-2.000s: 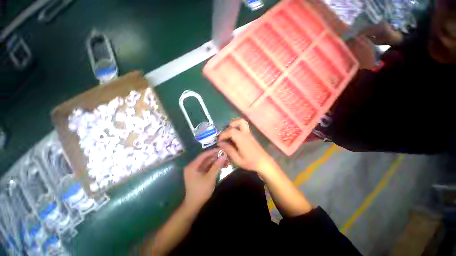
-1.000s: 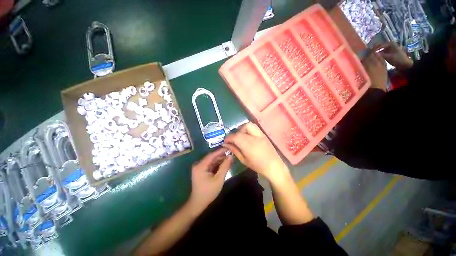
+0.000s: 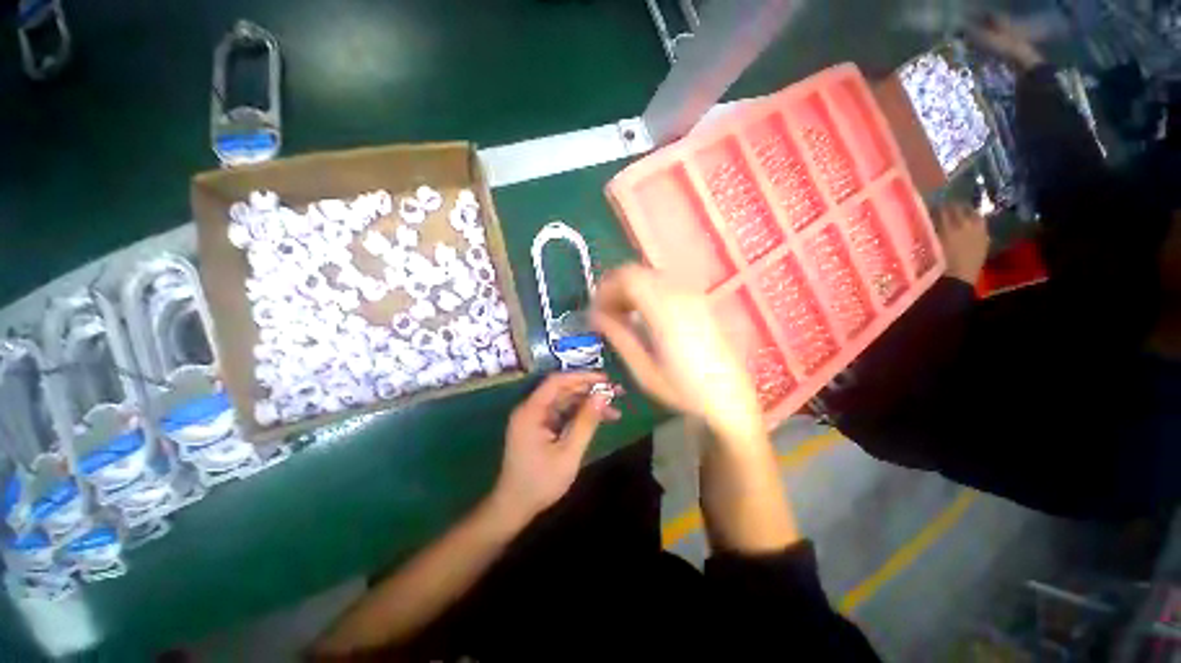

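Note:
My left hand [image 3: 554, 434] pinches a small white ring [image 3: 601, 391] between thumb and fingertips, below the lock unit. My right hand [image 3: 667, 343] is raised above and right of it, blurred, over the near edge of the red tray; whether its fingers hold a tiny part I cannot tell. A silver lock unit [image 3: 566, 292] with a long loop and blue-and-white end lies on the green surface between the box and the tray. The cardboard box [image 3: 207, 292] of white rings stands to the left. The salmon-red parts tray [image 3: 672, 223] has small grains in most pockets.
A dense row of lock units [image 3: 117, 447] stands left of the box. Another unit [image 3: 246, 97] lies behind it. A pale metal strip [image 3: 557, 153] and slanting post [image 3: 699, 78] are beyond. At right is another person's hand [image 3: 962, 242], near a second box of rings [image 3: 945, 110].
My right hand has lifted away from my left hand, up and towards the tray. My left hand still holds its ring. The view has shifted, so box and tray appear further right.

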